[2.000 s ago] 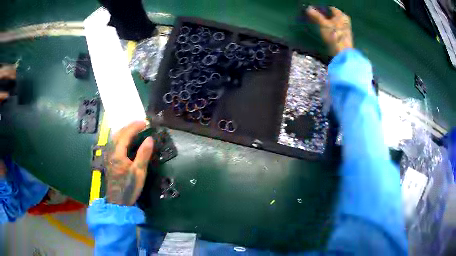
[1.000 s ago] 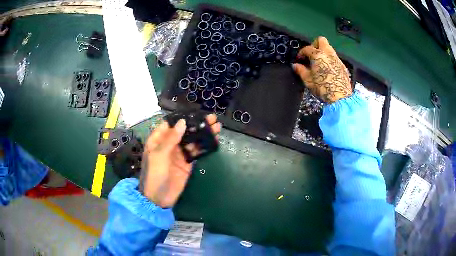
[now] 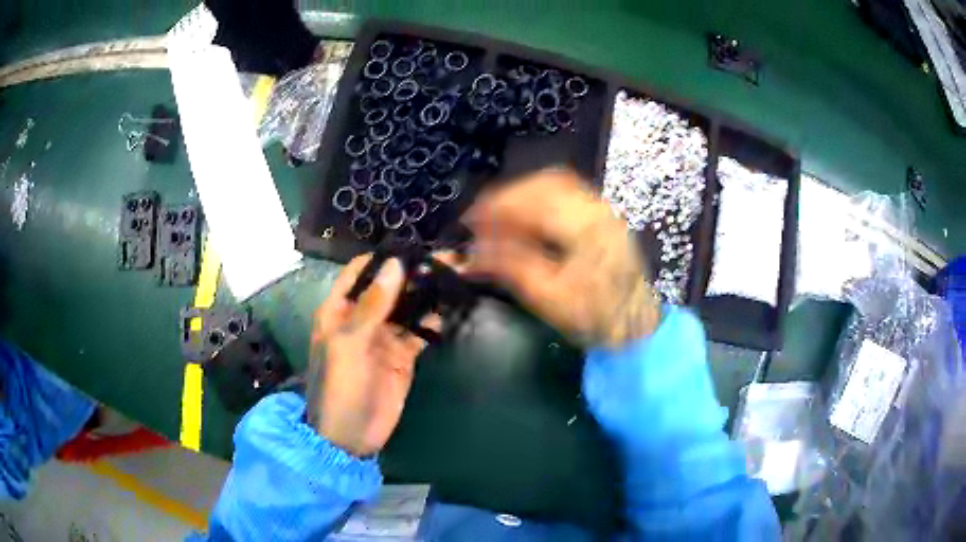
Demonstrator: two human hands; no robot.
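Observation:
My left hand [image 3: 365, 371] holds a black plastic housing [image 3: 429, 302] in front of the parts tray, gripping it by its left side. My right hand [image 3: 567, 259] is blurred, its fingertips close to the housing's upper right; whether it holds a small part cannot be told. The long black parts tray [image 3: 593, 154] lies beyond both hands. Dark rings with bright rims [image 3: 408, 138] fill its left part. A glittering heap of small pieces [image 3: 657, 175] lies in the right-middle compartment, and a dense pale fill [image 3: 748, 233] in the narrow rightmost one.
Several black housings [image 3: 178, 244] lie at left near the yellow line [image 3: 192, 408]. A white strip [image 3: 235, 169] slants left of the tray. A binder clip [image 3: 159, 134] lies far left. Crumpled clear bags [image 3: 911, 349] and a small zip bag [image 3: 776, 429] are at right. A blue sleeve [image 3: 37, 418] shows at lower left.
My left hand has picked up a housing. My right hand has moved from beyond the tray, over its compartments, and back to the housing. A single housing now shows beyond the tray.

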